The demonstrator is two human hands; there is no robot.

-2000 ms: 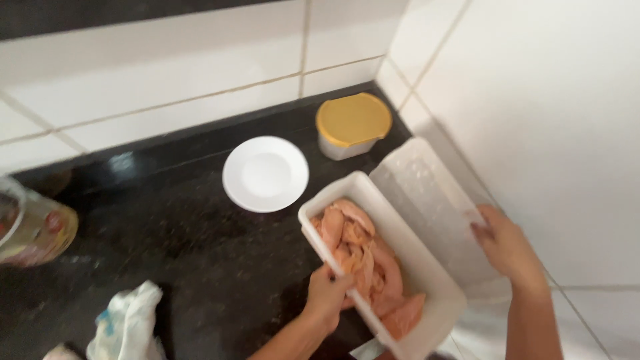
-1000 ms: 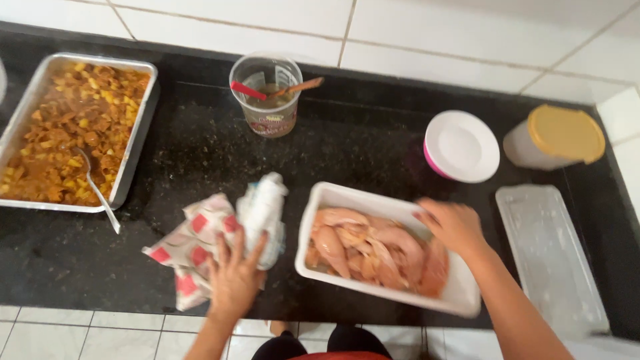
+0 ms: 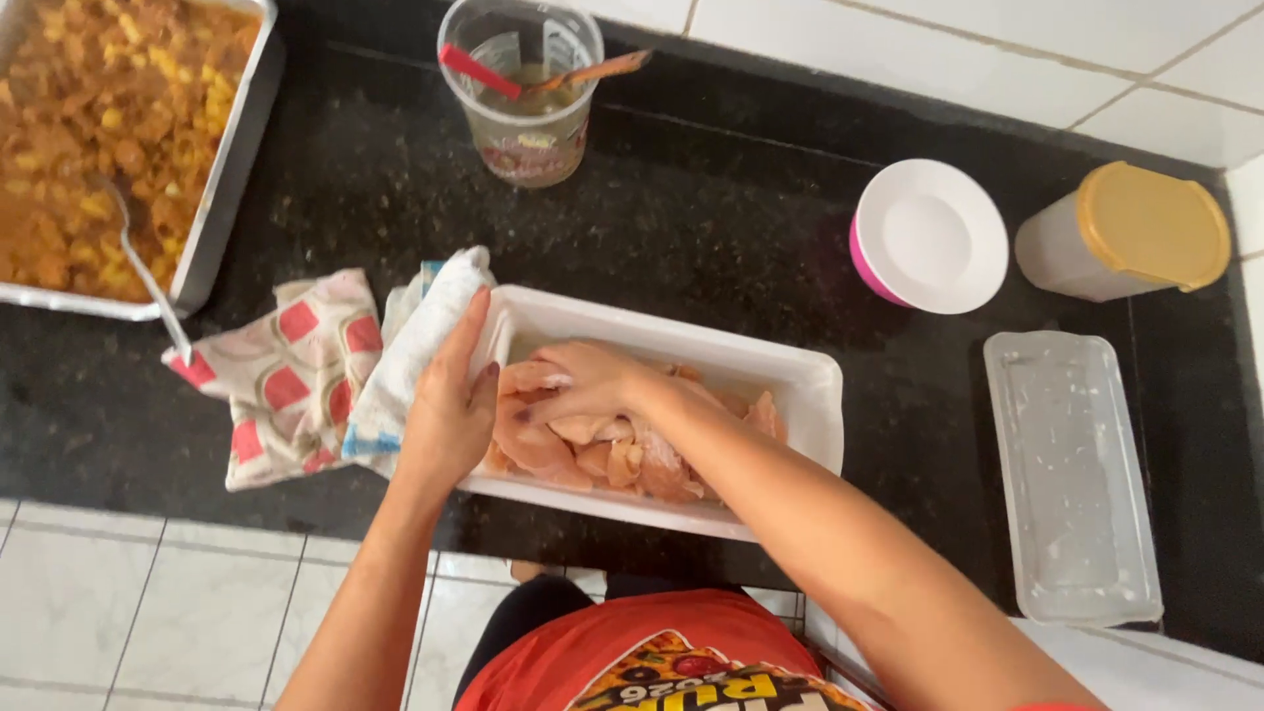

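Note:
A white rectangular plastic container [image 3: 810,395] lies along the counter's front edge, holding raw chicken pieces [image 3: 612,459]. My right hand [image 3: 583,385] is inside it with the fingers on the chicken at its left part; the fingertips are partly hidden, so whether they grip a piece is unclear. At the container's left end rests my left hand [image 3: 449,415], its thumb and fingers apart, beside a white and blue cloth [image 3: 420,336]. A patterned cloth with red squares [image 3: 306,385] lies to the left of that.
A metal tray of stewed food [image 3: 222,188] with a spoon [image 3: 148,267] stands at upper left. Behind is a clear plastic tub [image 3: 533,148] holding red-handled and wooden utensils. To the right are a white bowl [image 3: 928,237], a yellow-lidded container [image 3: 1150,232] and a translucent lid [image 3: 1071,479].
My right hand has moved from the container's rim into the chicken. My left hand has gone from the cloths to the container's left end. The lid, held two seconds ago, lies on the counter.

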